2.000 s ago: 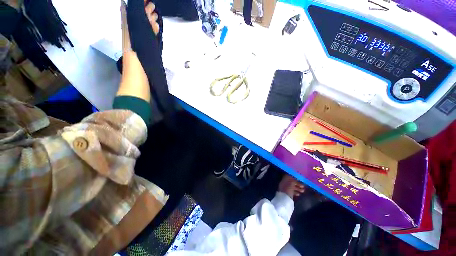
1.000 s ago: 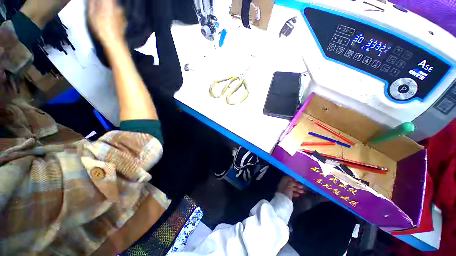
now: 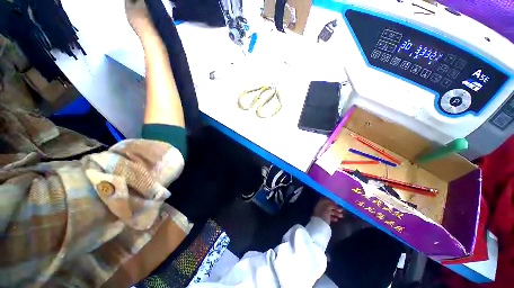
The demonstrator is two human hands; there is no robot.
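Observation:
My right hand point(image 3: 137, 16) is at the top edge, partly cut off; its fingers are not clear. A long black fabric piece point(image 3: 173, 53) runs beside that hand and forearm, down over the table's blue edge. It is unclear whether the hand grips it. My left hand is out of the picture. The needle and presser foot area point(image 3: 236, 28) is right of the fabric, with a blue bit beside it. Scissors with gold-coloured loops point(image 3: 260, 101) lie on the white table point(image 3: 225, 93).
A flat black rectangle, perhaps a phone point(image 3: 319, 107), lies beside an open purple box point(image 3: 389, 208) holding pens and a green-handled tool point(image 3: 445, 151). The machine head point(image 3: 360, 70) is at right. Another person's white sleeve point(image 3: 293, 253) and hand are below the table edge. Dark bundles point(image 3: 48, 34) hang at far left.
My left hand, at top left one second ago, has left the picture. My right hand has moved up and right. The bunched black fabric has shifted up, leaving a narrow strip in view.

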